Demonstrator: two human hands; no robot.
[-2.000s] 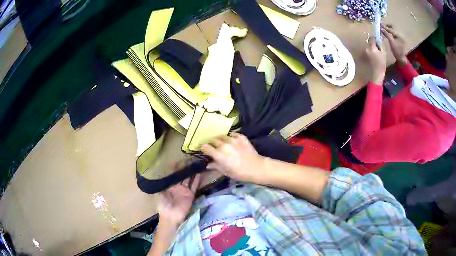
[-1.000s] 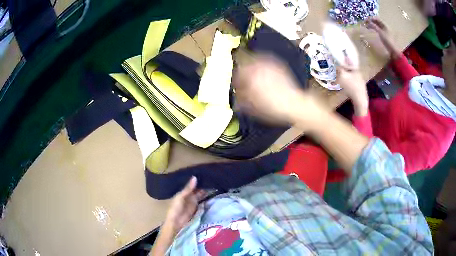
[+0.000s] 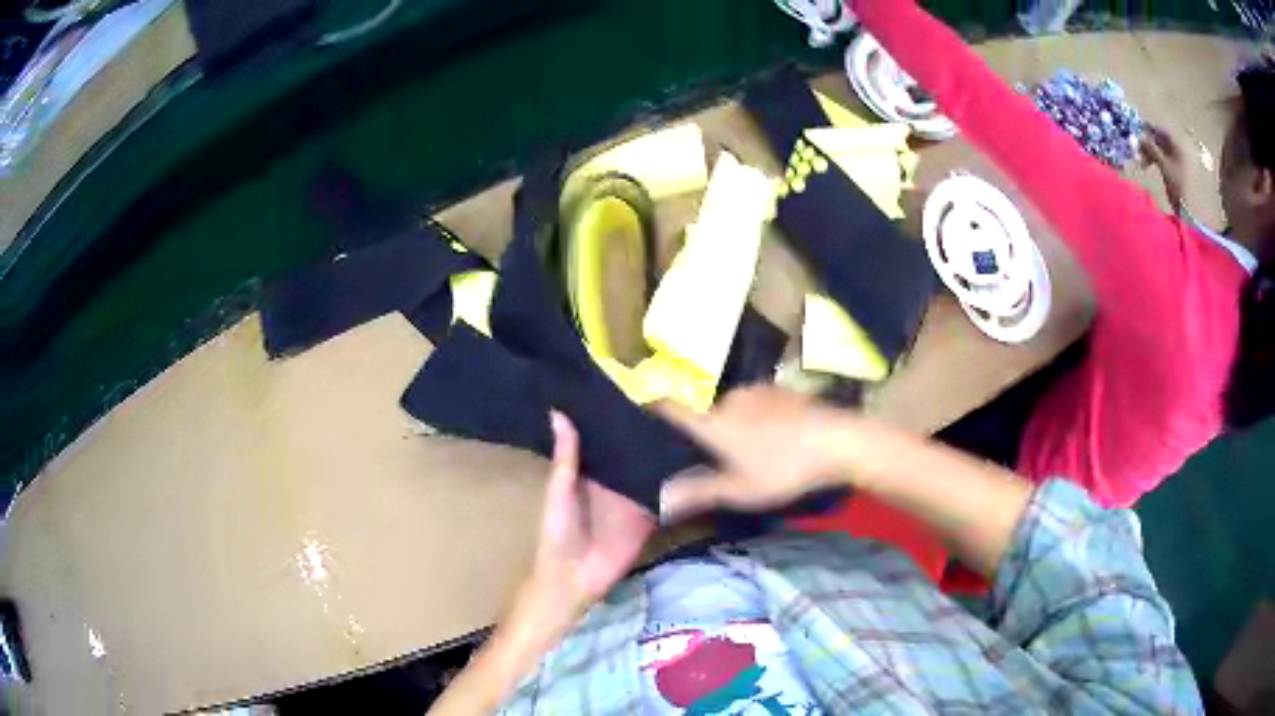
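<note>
A wide black pad strip lies across the bench edge in front of me. My left hand is under its near edge, thumb up against the strip. My right hand is on the strip's right end, slightly blurred, fingers bent over it. Behind it a curled strip with a yellow underside stands on edge beside a pale yellow backing sheet. Another black strip with yellow dots lies to the right. A further black strip lies at the left near the conveyor.
Overlapping white round plates lie right of the strips, with another white plate behind. A neighbour's red sleeve reaches across them. A pile of small glittering parts is at the far right. The dark green conveyor runs behind the bench.
The heap of strips has been moved apart, and one black strip now lies flat between my hands. My right hand has come back down to it. The neighbour's arm now reaches over the plates.
</note>
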